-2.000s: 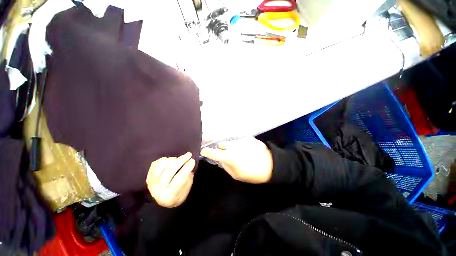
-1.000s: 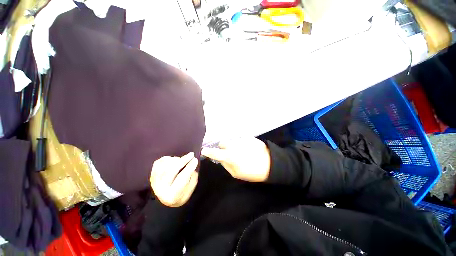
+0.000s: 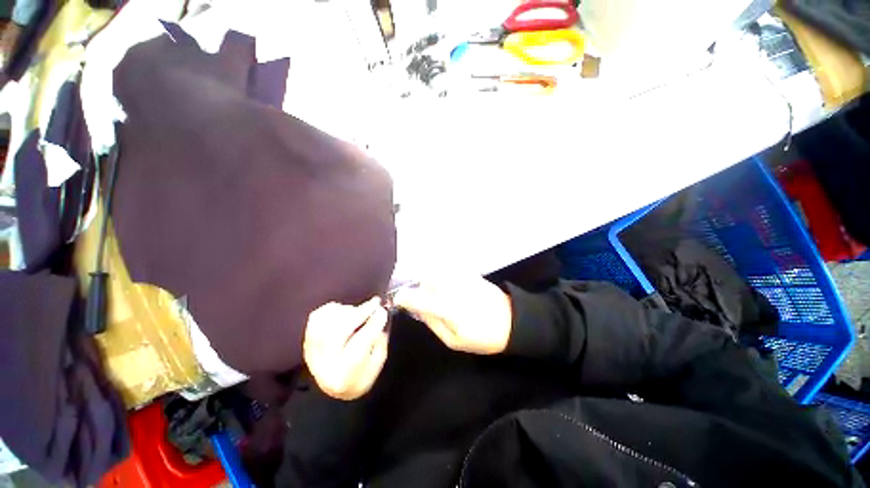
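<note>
A large dark purple-brown garment panel (image 3: 253,205) lies flat across the white table, with notched corners at its top. Its lower right corner runs down to my fingertips. My left hand (image 3: 345,351) pinches the panel's edge between thumb and fingers. My right hand (image 3: 458,313) is just right of it, fingertips nearly touching the left ones, closed on the panel's edge, where a small lighter purple bit shows. The exact fold or any thread between the fingertips is too small and overexposed to tell.
Scissors with red and yellow loops (image 3: 544,46) and small orange-handled snips (image 3: 542,82) lie at the table's back. A black-handled tool (image 3: 96,303) lies on cardboard (image 3: 143,348) at left. More dark cloth (image 3: 48,372) is far left. A blue crate (image 3: 811,295) holds black cloth at right.
The whole view has shifted, so the panel, hands and table appear slightly further right and lower. Both hands stay at the panel's corner, with the fingertips slightly closer together.
</note>
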